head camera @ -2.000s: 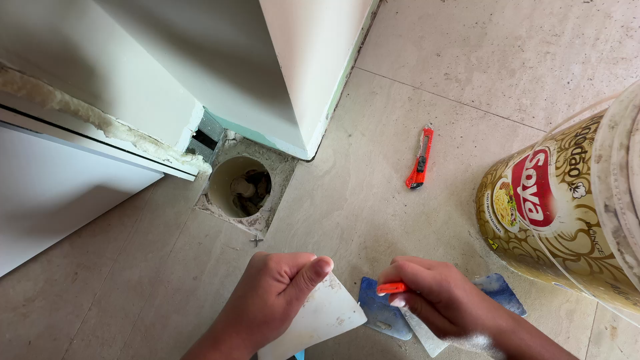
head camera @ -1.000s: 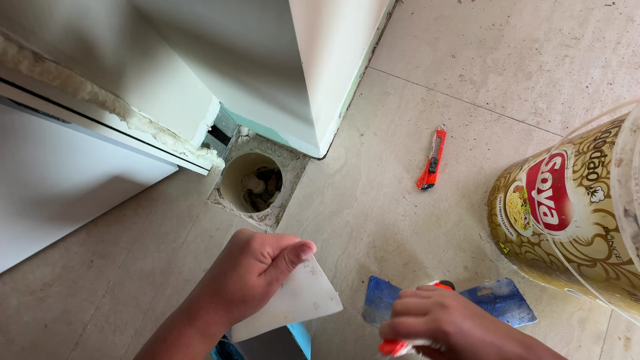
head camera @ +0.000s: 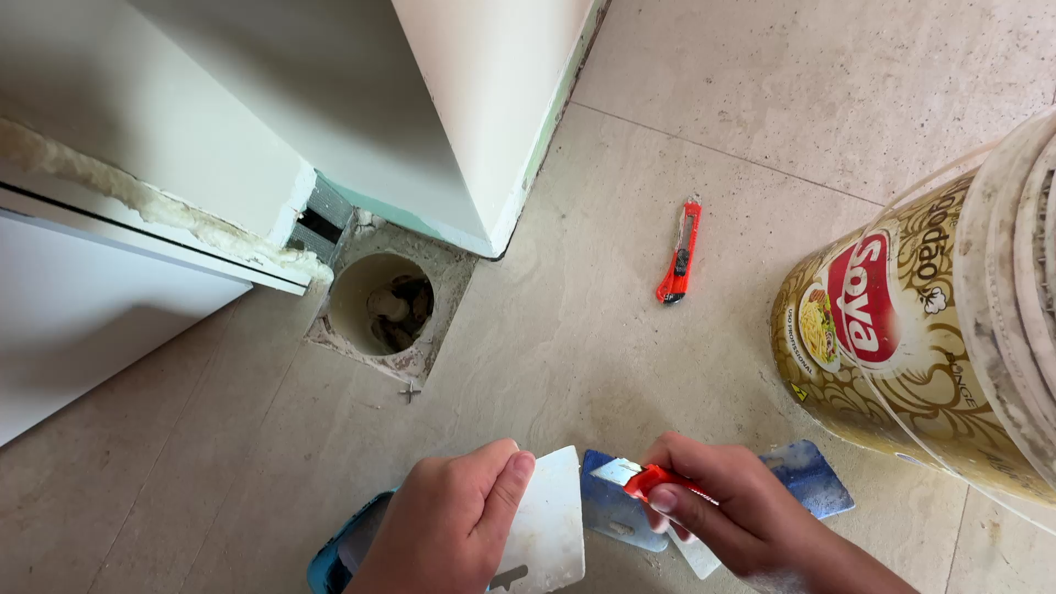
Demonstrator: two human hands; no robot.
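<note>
My left hand (head camera: 462, 516) grips a white plastic spreader (head camera: 546, 520) with a slot near its lower edge. In my right hand (head camera: 726, 511) is a red utility knife (head camera: 648, 482), its short blade out and pointing left toward the spreader, not touching it. Blue spreaders (head camera: 615, 503) lie on the floor beneath and beside my right hand, with a white piece (head camera: 695, 554) partly hidden by that hand. Another red utility knife (head camera: 681, 252) rests on the floor farther forward.
A round drain opening (head camera: 381, 304) with debris inside is set in the floor by a wall corner (head camera: 495, 239). A gold plastic bucket (head camera: 899, 322) stands at the right. A blue-rimmed container (head camera: 326, 553) sits partly behind my left hand. At left is a white panel (head camera: 99, 322).
My right hand has turned, and the knife blade in it now shows, pointing left. My left hand still holds the white spreader.
</note>
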